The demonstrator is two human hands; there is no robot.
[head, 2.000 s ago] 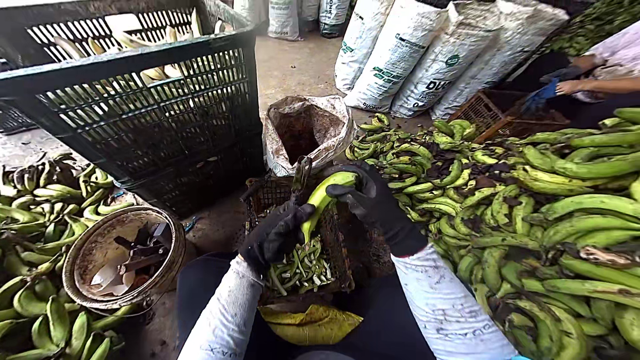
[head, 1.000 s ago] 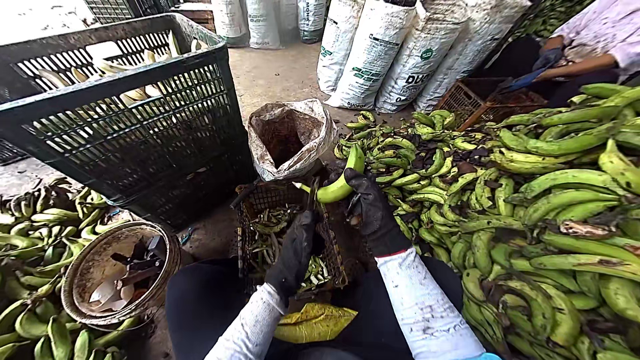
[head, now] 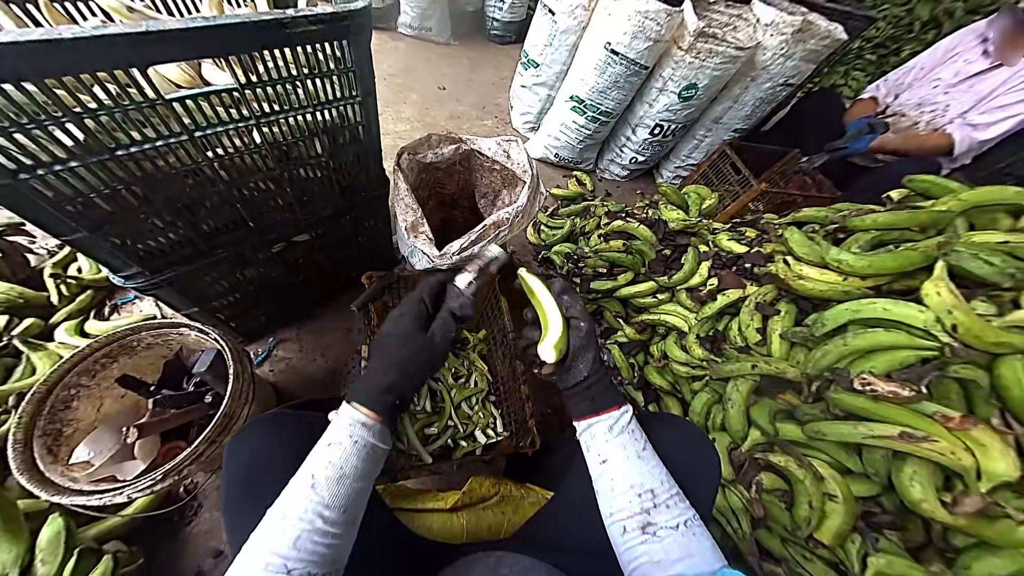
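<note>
Both my hands wear dark gloves. In my right hand (head: 576, 344) lies a green plantain (head: 546, 316), its upper end pointing away from me and pale at the tip. My left hand (head: 412, 336) is closed around a short tool (head: 480, 268) with a blurred metallic part; its exact kind cannot be told. Below and between the hands stands a brown plastic crate (head: 520, 400) holding green peel strips (head: 452, 400). An open, stained woven sack (head: 408, 200) stands just beyond the crate. A yellow piece of material (head: 468, 508) lies at my lap.
A tall dark slatted crate (head: 184, 160) with pale plantains stands at left. Below it is a bucket (head: 28, 472) of tools. Green plantains (head: 872, 320) are heaped at right. Filled white sacks (head: 608, 80) stand behind. A co-worker (head: 944, 104) sits at upper right beside a brown crate (head: 744, 176).
The plantain was held near the tool one second ago; now my right hand holds it apart from the tool, turned more upright. The view has shifted.
</note>
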